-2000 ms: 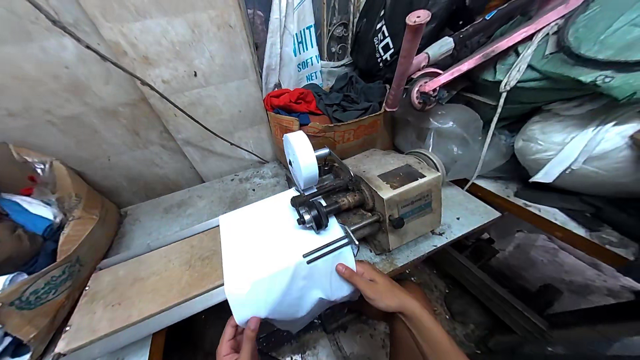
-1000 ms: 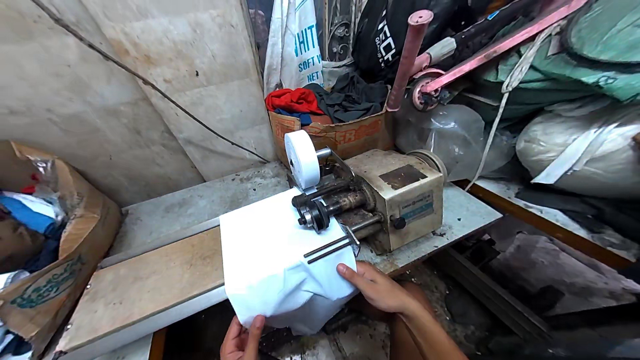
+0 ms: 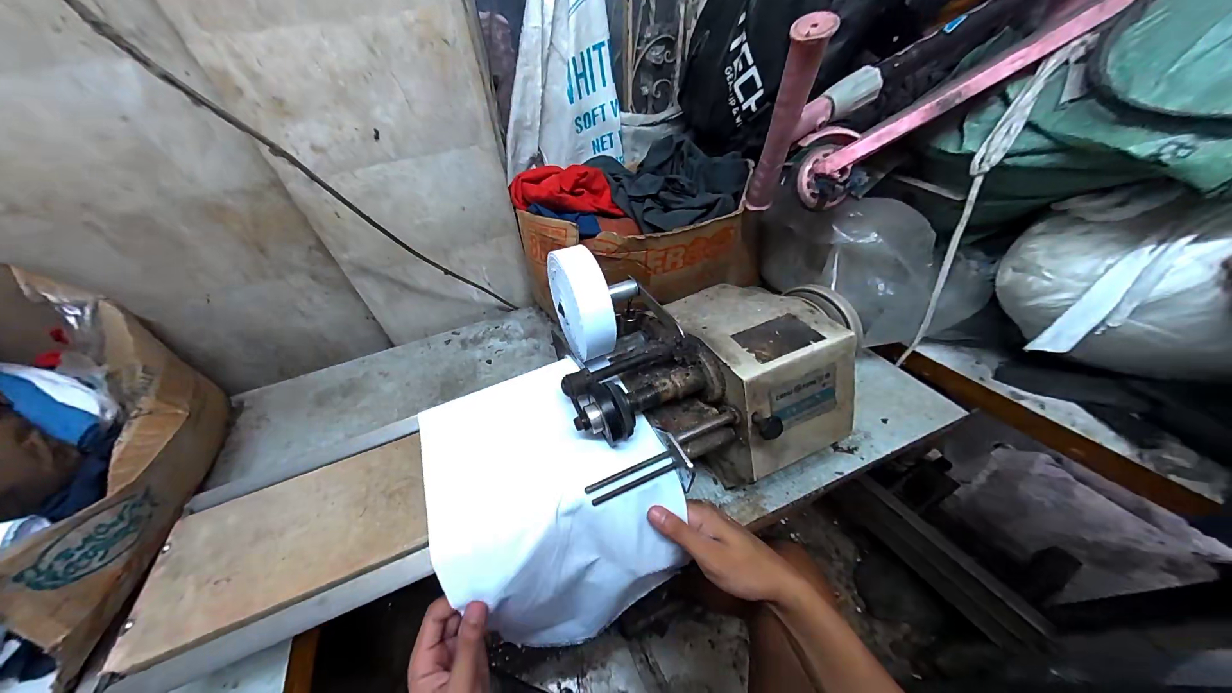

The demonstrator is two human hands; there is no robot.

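Observation:
White fabric (image 3: 520, 500) lies under the rollers and guide rods of a beige bench-mounted machine (image 3: 770, 385) and drapes over the bench's front edge. My left hand (image 3: 450, 640) pinches the fabric's lower left corner between thumb and fingers. At its right edge, just below the two thin guide rods (image 3: 630, 479), my right hand (image 3: 722, 549) grips the cloth with the thumb on top. A roll of white tape (image 3: 581, 303) stands upright on a spindle above the cloth, beside the dark rollers (image 3: 606, 409).
The machine rests on a worn bench (image 3: 289, 520). A cardboard box of cloth (image 3: 144, 423) stands at left, another box (image 3: 664, 252) behind the machine. A pink scooter (image 3: 828, 168), plastic-wrapped bundles (image 3: 1116, 279) and a cord (image 3: 953, 241) are at the right.
My left hand has shifted slightly to the right with the fabric corner, and the folds of the hanging cloth have changed. My right hand stays in about the same place.

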